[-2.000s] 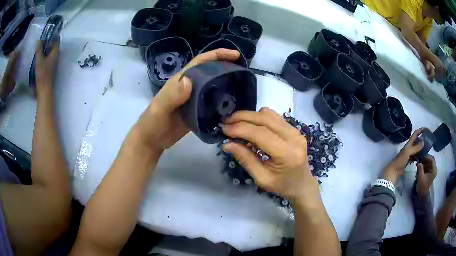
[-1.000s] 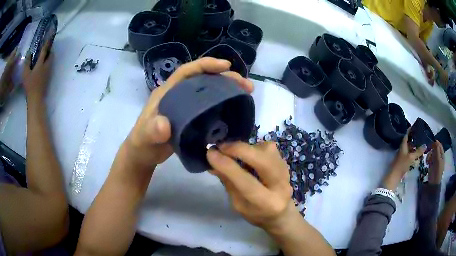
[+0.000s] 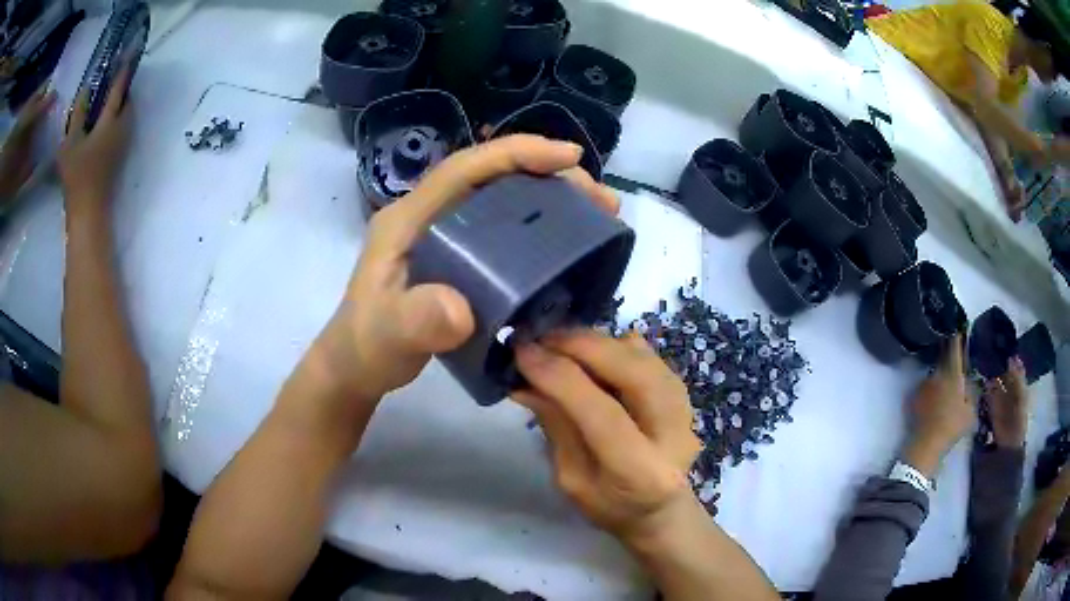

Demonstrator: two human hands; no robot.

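My left hand [image 3: 405, 288] grips a dark grey cup-shaped housing [image 3: 516, 252] from the far side and left, its open end tilted toward the lower right. A small dark slot shows in its outer wall. My right hand [image 3: 610, 417] has thumb and fingertips inside the lower edge of the opening. A small clip with a pale spot [image 3: 506, 335] shows at the fingertips; whether they pinch it or press it is hidden. A loose heap of dark clips [image 3: 733, 376] lies right of my right hand, partly behind it.
Clustered housings [image 3: 372, 53] stand behind my left hand, one with a silvery inside [image 3: 411, 147]. More housings [image 3: 835, 188] stand at the right. A few clips [image 3: 216, 134] lie at the left. Neighbours' arms reach in at left [image 3: 94, 294] and right [image 3: 892, 505].
The housing has tilted, so more outer wall and less of its inside shows. It moved slightly right. My right fingertips remain at its opening. The right neighbour's hands have moved.
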